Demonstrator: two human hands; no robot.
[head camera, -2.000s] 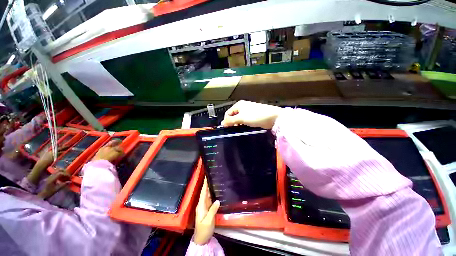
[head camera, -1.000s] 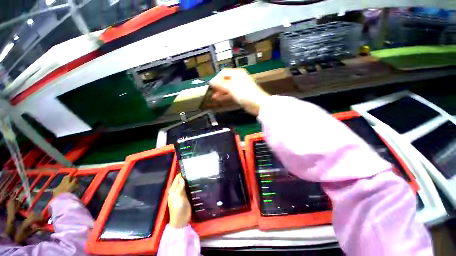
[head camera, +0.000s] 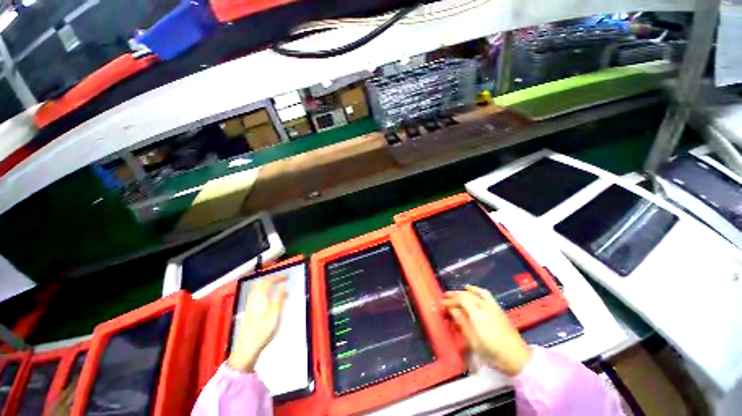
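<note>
My left hand (head camera: 259, 321) lies over a tablet with a white screen (head camera: 289, 349), fingers at its upper part. This tablet sits in a red foam tray, left of a tablet with green text lines (head camera: 370, 313). My right hand (head camera: 488, 331) is at the lower left edge of a dark tablet (head camera: 468, 244) in another red tray; its fingertips are near the screen and tray rim, and contact is unclear. An orange-red square (head camera: 525, 282) shows on that screen. No small piece is visible in either hand.
More red trays (head camera: 134, 366) stand at the left. A white tray with a tablet (head camera: 224, 256) lies behind. White trays (head camera: 651, 301) with tablets are at the right. A white shelf (head camera: 203, 89) with a black cable (head camera: 350, 49) crosses above; a grey post (head camera: 679, 106) stands right.
The view has turned right. My right hand has come down from above the bench to the right-hand red tray. My left hand has moved from the tablet's side onto its screen, now white.
</note>
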